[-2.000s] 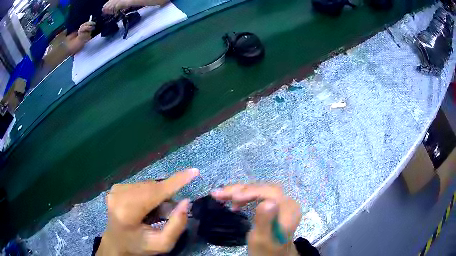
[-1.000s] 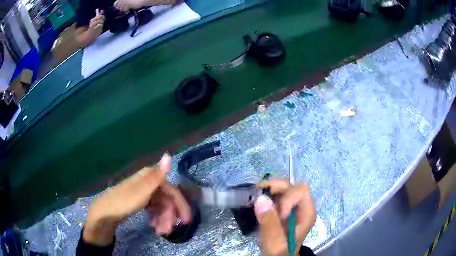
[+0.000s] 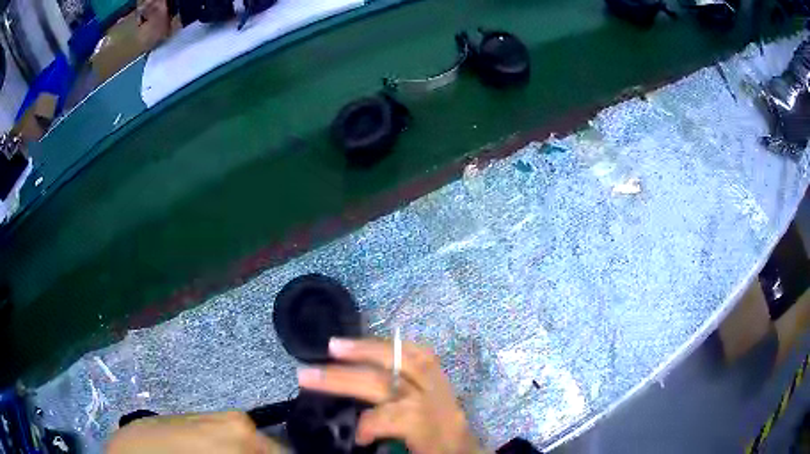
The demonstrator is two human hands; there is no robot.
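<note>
One round black ear cup [image 3: 314, 317] of the headphones lies on the bubble wrap in front of me. A second black part [image 3: 321, 424], seemingly the other cup, is below it at the bottom edge. My right hand [image 3: 404, 395] is over both, its fingertips on the cups. The pale shaft of the slim tool [image 3: 398, 352] sticks up between its fingers. My left hand [image 3: 200, 434] is at the bottom edge, partly cut off, beside a black band piece [image 3: 271, 413]. Its fingertips are out of view, so its hold cannot be told.
Headphones [image 3: 369, 126] with a silver band lie on the green conveyor belt [image 3: 222, 208]. More black units are at the top right. A small pale scrap [image 3: 626, 187] and a shiny dark bundle [image 3: 789, 102] lie on the bench. A person's hand [image 3: 154, 22] shows across the belt.
The headphones in my hands have turned, and one cup now lies further forward. My left hand has moved down towards the bottom edge. The belt headphones appear further up and right.
</note>
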